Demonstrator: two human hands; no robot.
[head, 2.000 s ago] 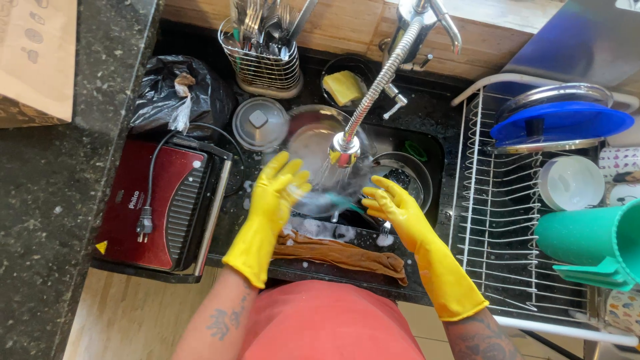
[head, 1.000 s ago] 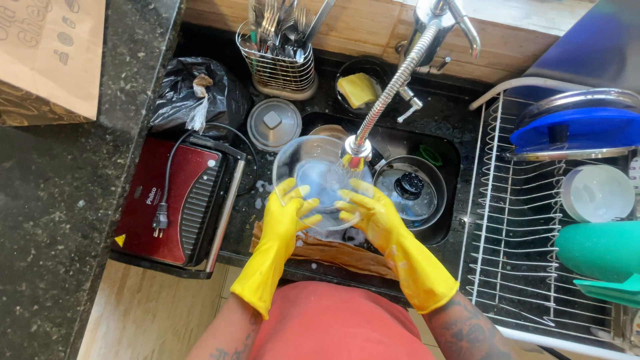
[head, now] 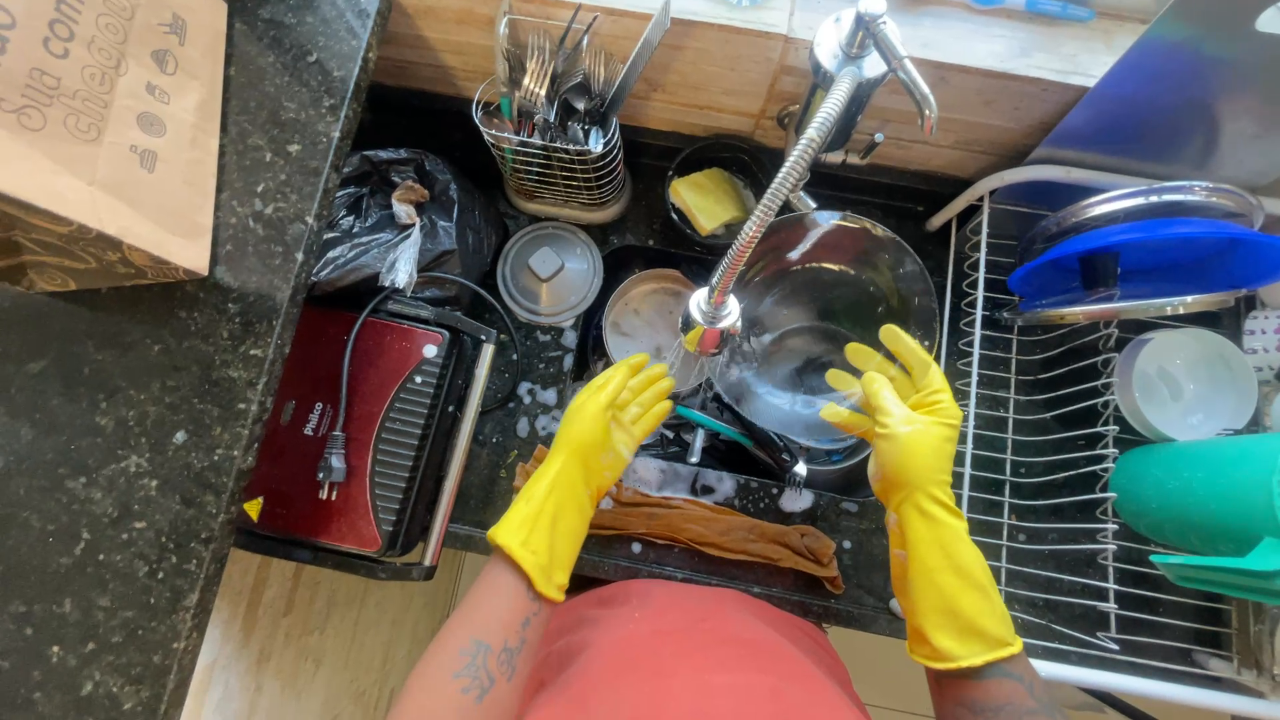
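Observation:
My left hand [head: 622,410], in a yellow rubber glove, is held flat with nothing in it, left of the running faucet spout [head: 710,325]. A large clear bowl [head: 840,260] stands tilted in the right part of the sink. My right hand [head: 895,400], gloved alike, is at the bowl's lower right rim with fingers spread; whether it touches the rim I cannot tell. A soapy round pan [head: 650,315] lies under the spout. A turquoise-handled utensil [head: 712,424] and a fork [head: 795,474] lie below the bowl. A brown cloth [head: 715,530] lies along the sink's front edge.
White wire dish rack [head: 1040,460] at right holds a blue lid [head: 1150,262], a white bowl [head: 1187,384] and a green pitcher [head: 1195,490]. Behind the sink are a cutlery basket [head: 565,170] and a yellow sponge [head: 708,200]. A red electric grill [head: 330,430] and black bag [head: 410,220] stand left.
The clear bowl, between both hands under the spout a second ago, now leans in the sink's right part. My hands have moved apart, and the left has let go of it.

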